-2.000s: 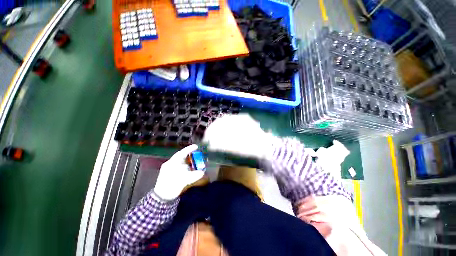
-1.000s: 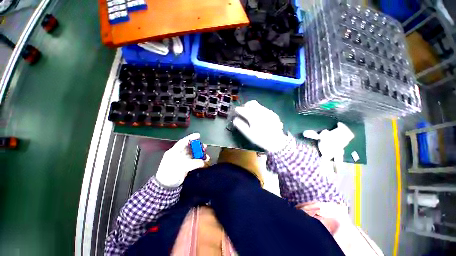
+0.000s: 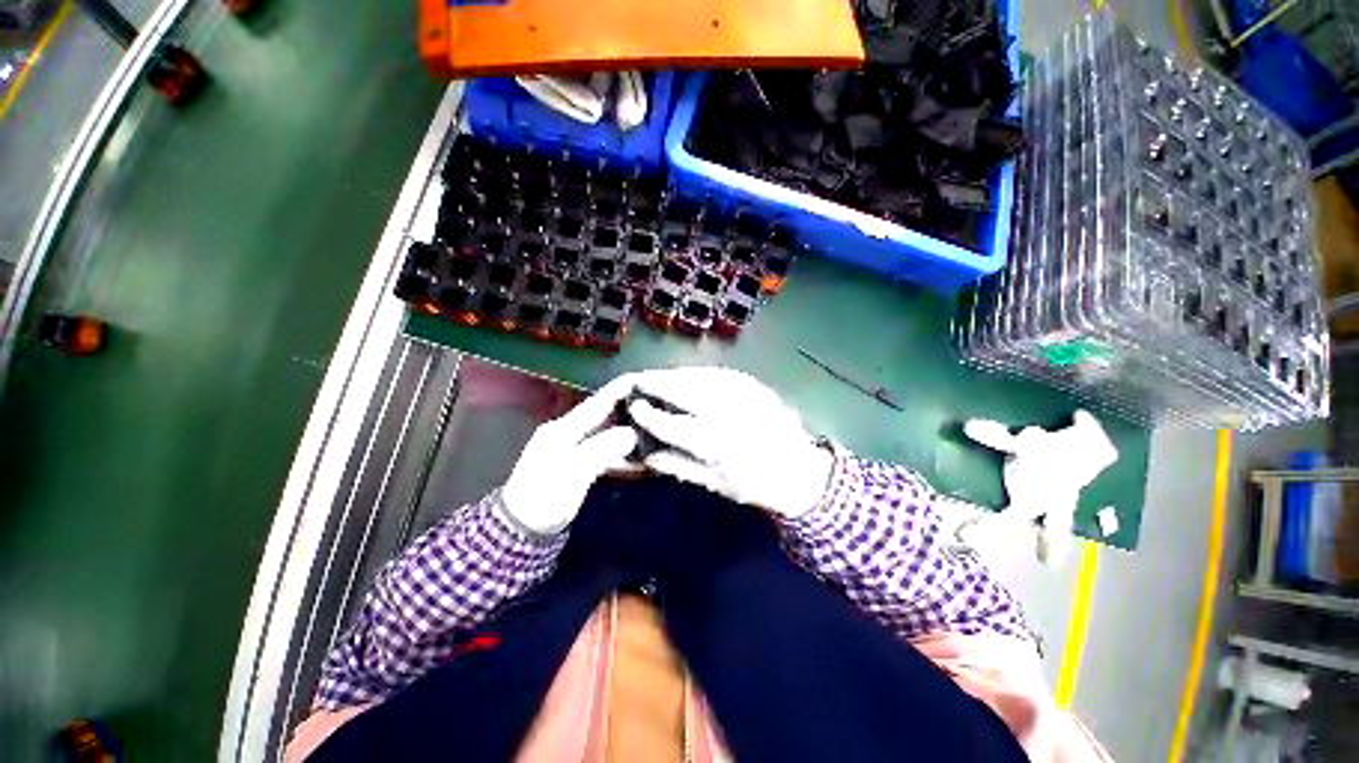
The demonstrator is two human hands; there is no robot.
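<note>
My left hand [image 3: 574, 455], in a white glove, is closed around a small dark coil unit [image 3: 644, 441] held above my lap. My right hand [image 3: 730, 435], also gloved, is on the same unit from the right, its fingers meeting the left hand's. Most of the unit is hidden by the gloves; only a dark part shows between the fingers. Black plastic housings [image 3: 559, 254] with reddish-orange edges stand in rows on the green bench [image 3: 805, 321]. A slim dark tool [image 3: 853, 380] lies on the bench beyond my right hand.
An orange board [image 3: 641, 38] rests over a small blue bin [image 3: 499, 112] with white pieces. A large blue bin [image 3: 850, 239] holds black parts. Clear trays [image 3: 1103, 268] are stacked right, near a spare white glove [image 3: 1046, 465]. Units sit on the green conveyor belt [image 3: 224, 313] at left.
My right hand has moved from the bench to the unit in my left hand. The unit's blue face is now out of sight. The slim tool shows on the bench. The view has shifted.
</note>
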